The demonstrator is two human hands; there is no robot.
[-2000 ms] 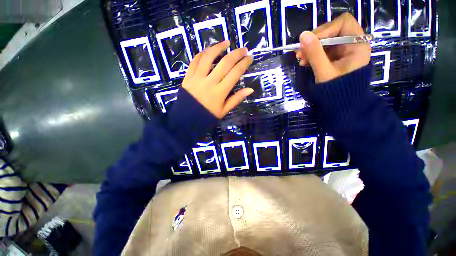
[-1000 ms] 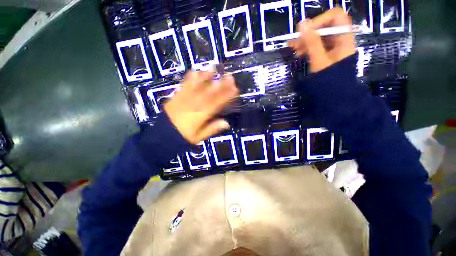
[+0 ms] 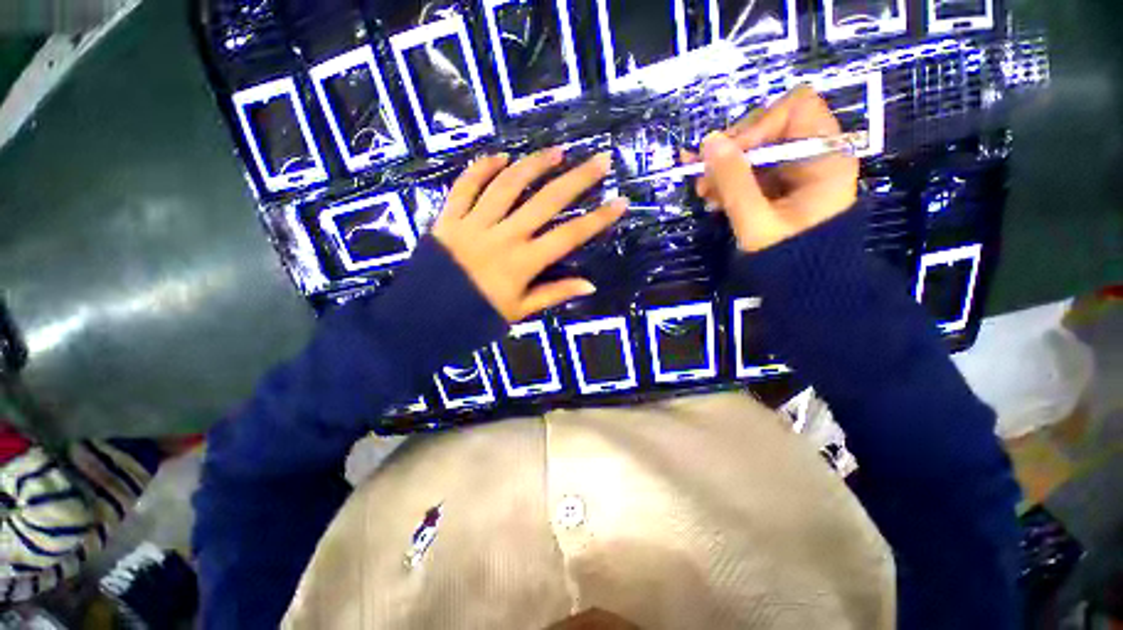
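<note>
A large glossy black sheet (image 3: 665, 265) with rows of white rectangular frames (image 3: 600, 353) lies across the worktop in front of me. Wrinkled clear film over it glares brightly. My left hand (image 3: 523, 234) lies palm down on the sheet's middle row with its fingers spread, holding nothing. My right hand (image 3: 784, 166) grips a slim silver-white tool (image 3: 807, 150) between thumb and fingers. The tool's thin end points left toward my left fingertips, over the middle row; glare hides exactly what its tip touches.
The dark green worktop (image 3: 111, 271) shows left and right of the sheet. A person's black-and-white striped clothing (image 3: 56, 505) is at the lower left. White crumpled material (image 3: 1028, 369) lies beyond my right arm. A pale edge is at the upper left.
The sheet has shifted left and slightly up in view. My left hand lifted, then came down flat on the middle row. My right hand and tool moved down from the upper frames to the middle row.
</note>
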